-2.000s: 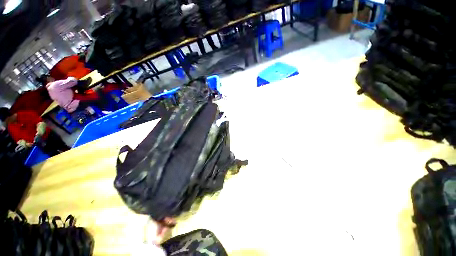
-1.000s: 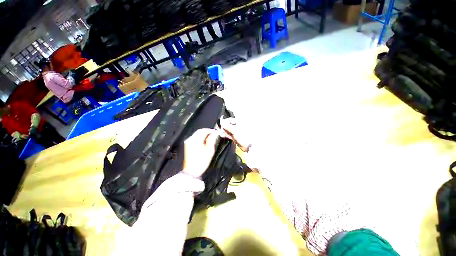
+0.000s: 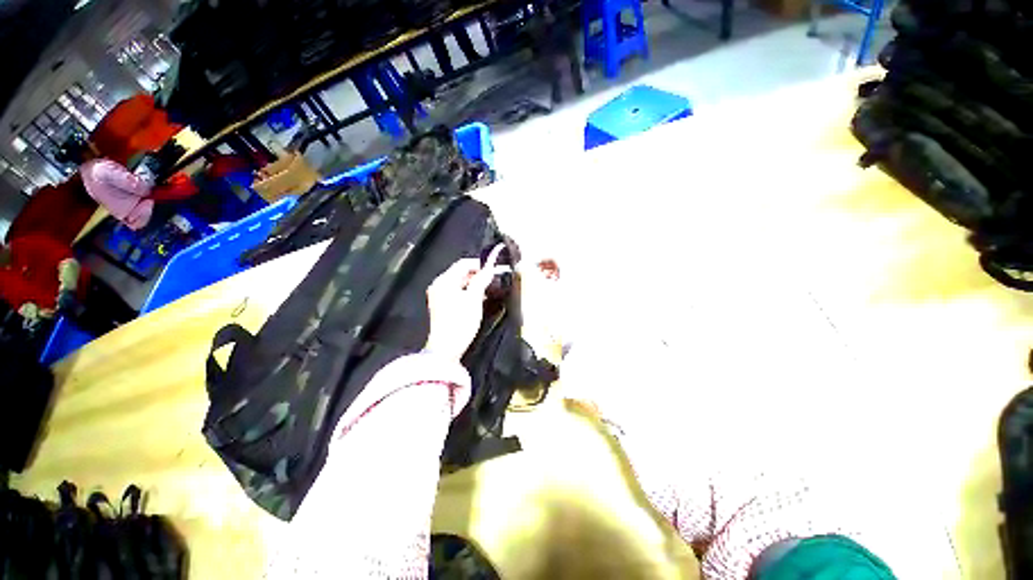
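A dark camouflage backpack (image 3: 351, 329) lies on its side on the light wood-grain table, its grab handle at the near left. My left hand (image 3: 455, 304) reaches over it, with thumb and fingers pinching dark material at its right edge. My right hand (image 3: 546, 297) is beside that same edge, almost washed out by glare; its finger shape and hold cannot be made out. Black straps hang loose below the hands. Part of another camouflage piece (image 3: 459, 557) shows at the bottom, partly hidden by my left sleeve.
Stacked backpacks (image 3: 940, 170) stand at the right, more (image 3: 91, 538) at the lower left. A blue crate (image 3: 215, 255) is beyond the table edge, with a blue stool (image 3: 637, 113) behind. Two people sit at the far left. A teal sleeve part (image 3: 821, 560) shows at the bottom.
Both hands came to the backpack's right edge between the first and second frames. Since then my left hand has shifted slightly up. The backpack appears a little further left.
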